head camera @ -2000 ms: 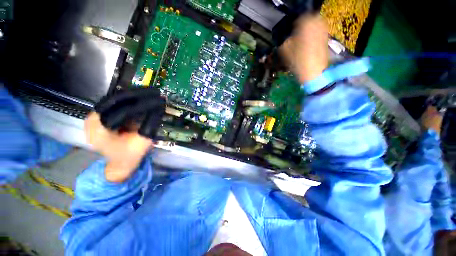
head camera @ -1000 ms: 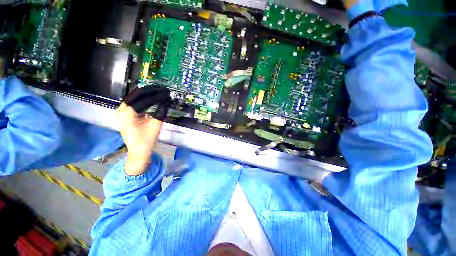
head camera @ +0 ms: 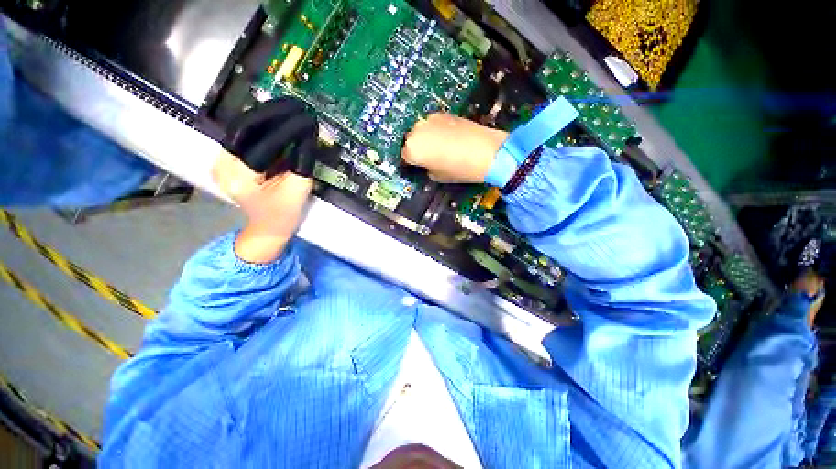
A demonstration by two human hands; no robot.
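The main circuit board [head camera: 353, 78], green with rows of silver and white parts, lies tilted in the view in its black pallet in front of me. My left hand [head camera: 270, 156], its fingers covered in black, is at the board's near left edge; its fingers are curled and whether it holds anything cannot be seen. My right hand [head camera: 451, 148] is over the board's near right part, fingers bent down toward it; the fingertips are hidden, so a held part cannot be made out. A light blue wrist strap [head camera: 533, 139] is around my right wrist.
A white metal rail [head camera: 385, 252] runs along the near side. A second board is partly under my right forearm. Narrow green boards [head camera: 577, 92] lie beyond. A bin of yellow components [head camera: 646, 37] is at the top right. Another person's hand [head camera: 808, 284] and sleeve show at the right.
My right hand has come back from the top edge of the picture to the main board. My left hand stays by the board's near left edge. The view has turned.
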